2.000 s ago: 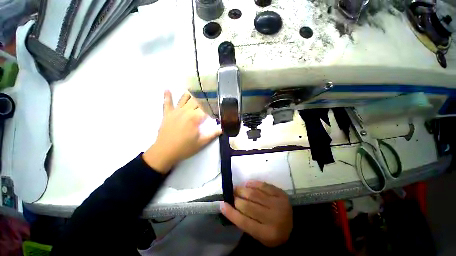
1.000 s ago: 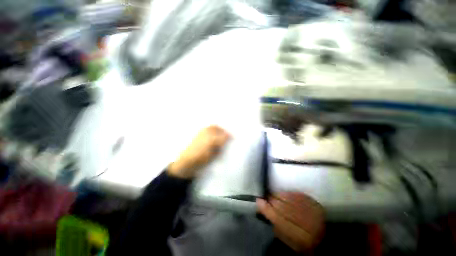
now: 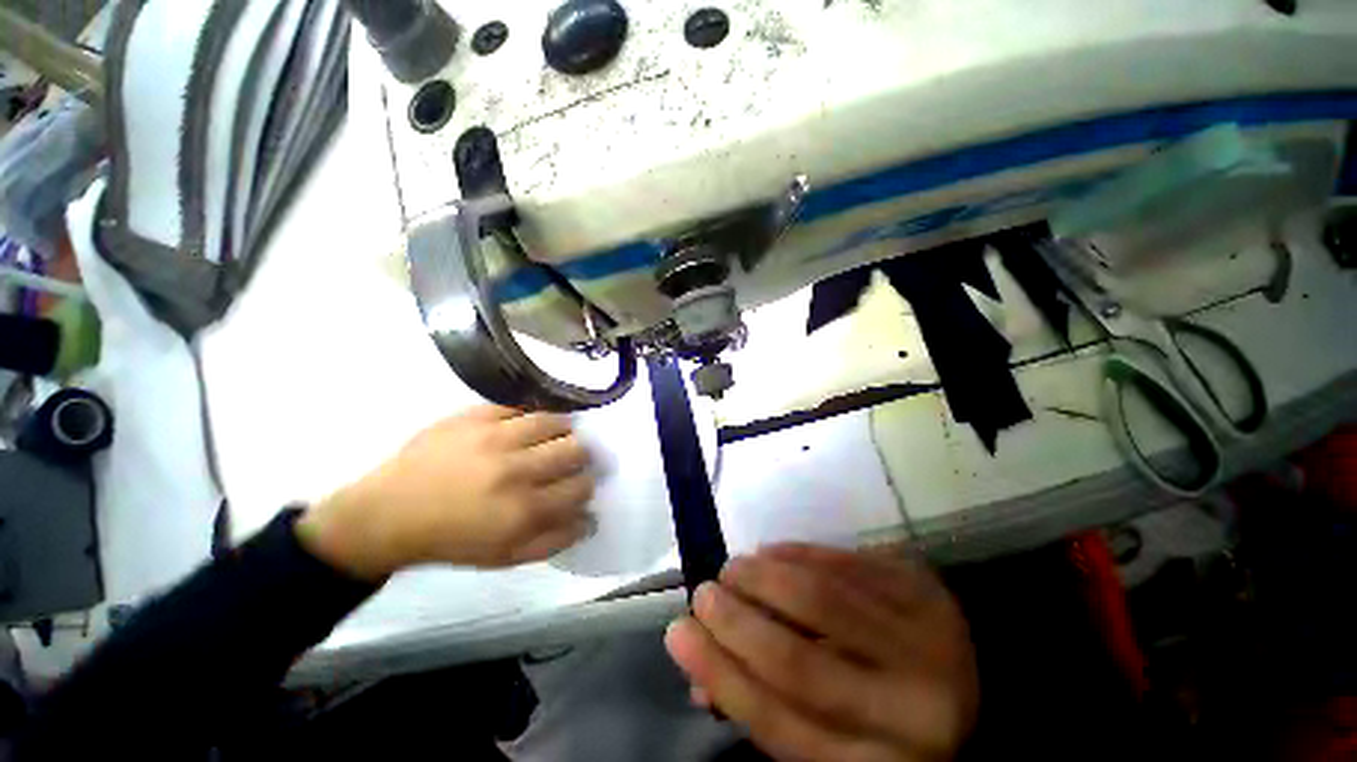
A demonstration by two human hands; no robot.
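A black strip (image 3: 685, 469) runs from the needle area under the sewing machine head (image 3: 953, 179) toward the table's front edge. My right hand (image 3: 826, 648) pinches its near end between thumb and fingers. A white panel (image 3: 618, 484) with a rounded edge lies flat beside and under the strip. My left hand (image 3: 469, 491) rests on the white panel, left of the strip, fingers together and bent, just below the curved guard (image 3: 462, 328). The presser foot and needle are too small to make out clearly.
Scissors (image 3: 1191, 447) and black scraps (image 3: 960, 350) lie right of the needle. Stacked grey-edged panels (image 3: 171, 268) stand at the back left. A long white piece (image 3: 149, 402) lies at the left edge. A dark roll (image 3: 72, 424) is further left. Red crate parts (image 3: 1109, 603) show below right.
The view swung left, then back closer to the machine, and is now sharp and tilted. My right hand still holds the strip's near end. My left hand has changed from spread fingers to bent ones.
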